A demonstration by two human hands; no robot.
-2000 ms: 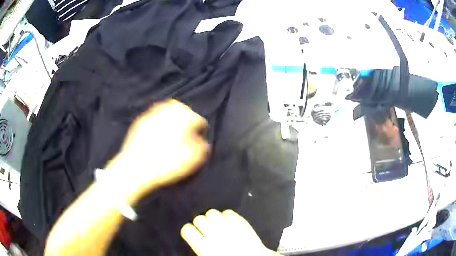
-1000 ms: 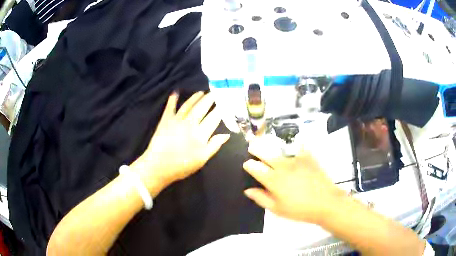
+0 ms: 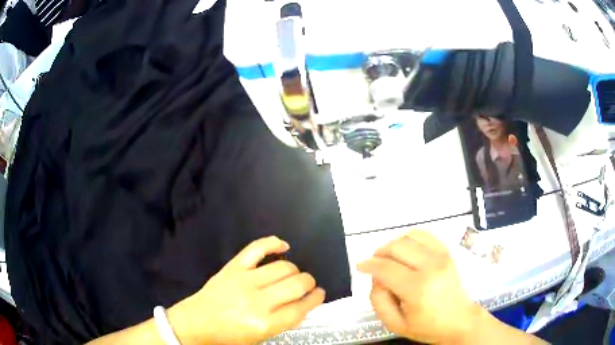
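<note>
The black garment point(image 3: 155, 168) lies spread left of the needle and over the front table edge. Its straight seam edge point(image 3: 339, 219) runs from the presser foot point(image 3: 319, 156) toward me. My left hand point(image 3: 259, 290) lies on the garment near its front edge, fingers bent; whether it pinches fabric cannot be told. My right hand point(image 3: 418, 283) is just right of the seam edge over the white table, fingers curled together; whether something small is between the fingertips is not clear.
The white machine head point(image 3: 404, 27) stands at the back. A black cloth wrap point(image 3: 499, 81) is tied round its arm. A smartphone point(image 3: 502, 178) showing a person lies below it, near a small tan scrap point(image 3: 482, 244). A ruler strip point(image 3: 350, 333) runs along the front edge.
Both hands have come down from near the needle toward the front table edge. The garment's right edge now shows straight from the presser foot. The view has shifted, with the machine appearing further left and higher.
</note>
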